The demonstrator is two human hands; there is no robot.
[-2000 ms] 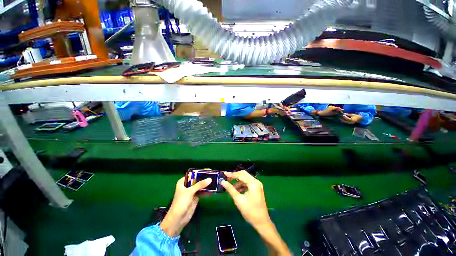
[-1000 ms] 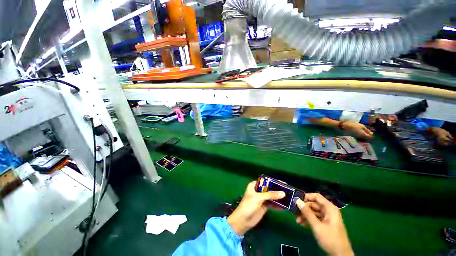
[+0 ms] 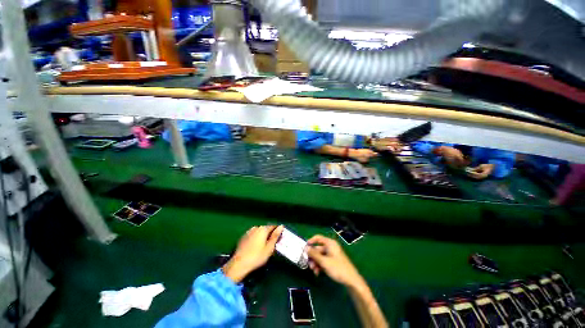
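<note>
A part-assembled handset (image 3: 292, 247) is held tilted in front of me, its screen face showing pale white. My left hand (image 3: 256, 248) grips its left end. My right hand (image 3: 330, 258) has its fingertips at its right end. A screen module (image 3: 301, 305) with a pale edge lies on the green bench just below my hands. Dark parts, partly hidden by my left sleeve, lie beside it; I cannot tell what they are.
A black blister tray (image 3: 436, 314) with rows of handsets is at lower right. Screen modules (image 3: 137, 212) lie at left, another (image 3: 349, 232) beyond my hands. A white cloth (image 3: 131, 299) lies lower left. A white-framed shelf (image 3: 269, 114) crosses above. Other workers' hands are across the belt.
The view swung left, then back right. The handset's face, dark with a black screen before, now looks white. Screen modules now show clearly beyond my hands, and handset rows show in the right tray.
</note>
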